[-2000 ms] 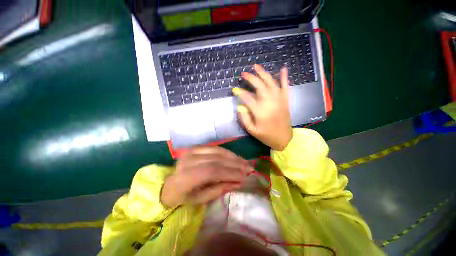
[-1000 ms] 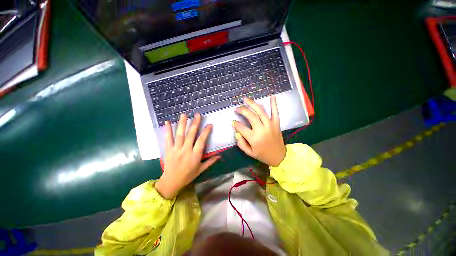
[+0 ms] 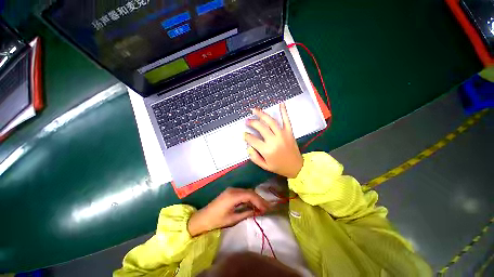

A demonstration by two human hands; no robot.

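An open grey laptop (image 3: 187, 158) lies in front of me, tilted in view, with black keys. Its dark screen (image 3: 124, 40) shows blue buttons and green, red and grey blocks. A red cable (image 3: 323, 81) runs from the laptop's right edge, loops down past its front right corner, and also shows at my chest. My right hand (image 3: 275, 143) rests with spread fingers on the palm rest and the touchpad's right side, holding nothing. My left hand (image 3: 230, 208) is at my chest, its fingertips closed on the red cable; the exact piece pinched is hidden.
A red pad (image 3: 187, 189) and a white sheet (image 3: 145, 138) lie under the laptop on the glossy green bench (image 3: 379, 65). Another laptop (image 3: 15, 86) on a red-edged pad is at the left; part of another (image 3: 482, 16) is top right. A blue stool (image 3: 476, 100) stands right.
My left hand has moved from the left palm rest back to the cable at my chest. My right hand stays at the touchpad area. The view has shifted and turned, showing more screen.
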